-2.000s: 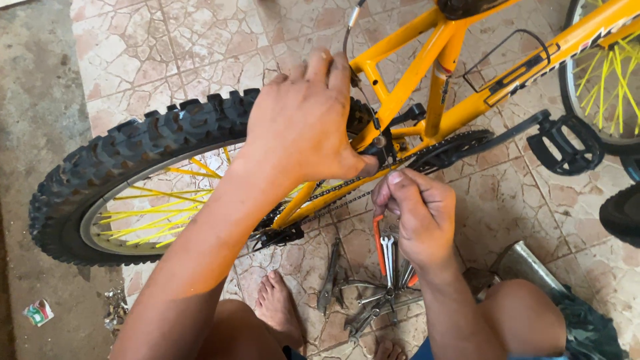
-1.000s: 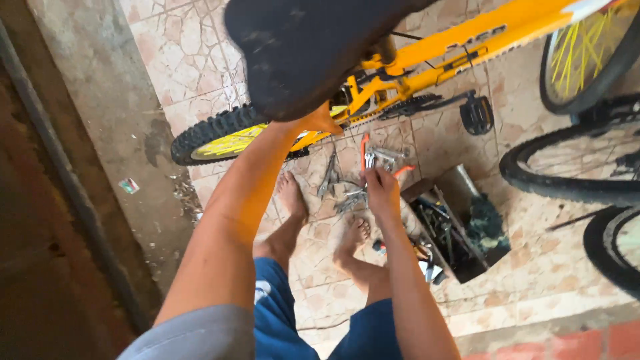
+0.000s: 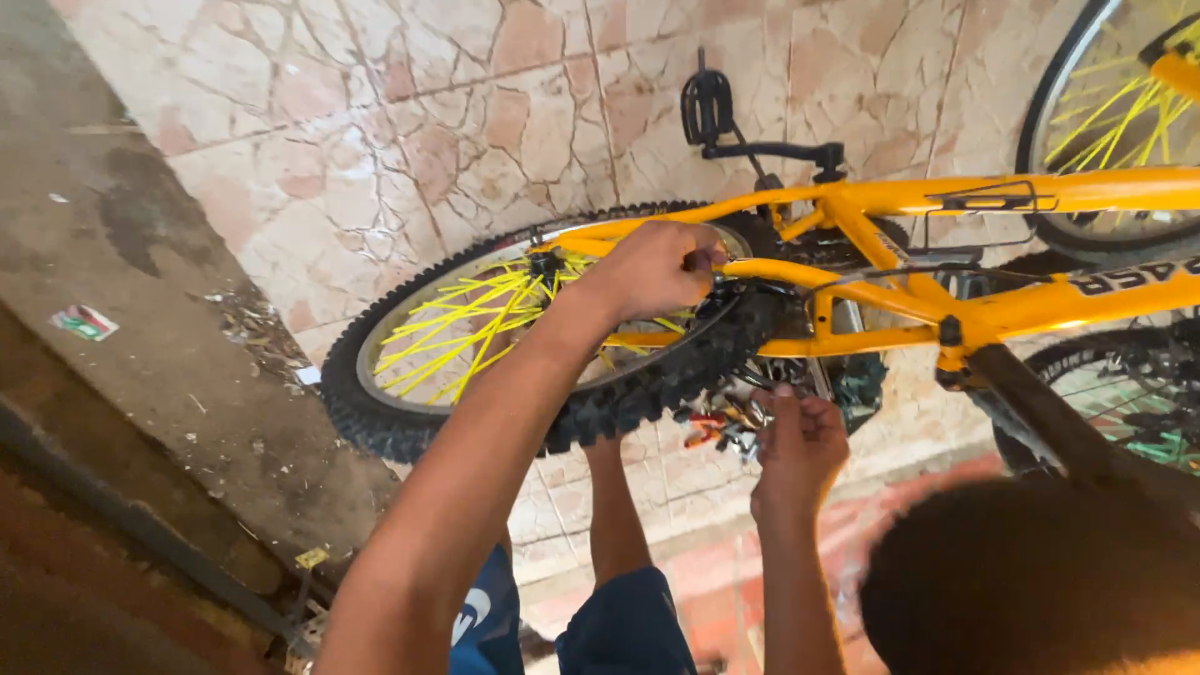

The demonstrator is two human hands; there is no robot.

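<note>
A yellow bicycle frame (image 3: 1022, 309) spans the right half of the head view, its rear wheel's knobbly black tire (image 3: 600, 412) toward the left with yellow spokes. My left hand (image 3: 661, 269) reaches across the wheel, its fingers curled at the yellow stay beside the rim; what they hold, if anything, is hidden. My right hand (image 3: 799, 445) is on the near side of the tire, thumb and fingers closed together near a dark cable or rod by the brake area. Whether it grips that part is unclear. The black pedal (image 3: 707, 108) and crank stick out beyond the frame.
Pliers with orange handles (image 3: 705, 429) and other metal tools lie on the tiled floor (image 3: 506, 122) below the tire. The dark bicycle saddle (image 3: 1012, 572) fills the lower right. Another bicycle wheel (image 3: 1116, 375) stands at the right. A wrapper (image 3: 84, 322) lies on the concrete at left.
The view has shifted strongly. My right hand, earlier over the tools on the floor, is now up beside the tire. My left hand, behind the saddle one second ago, now shows at the stay.
</note>
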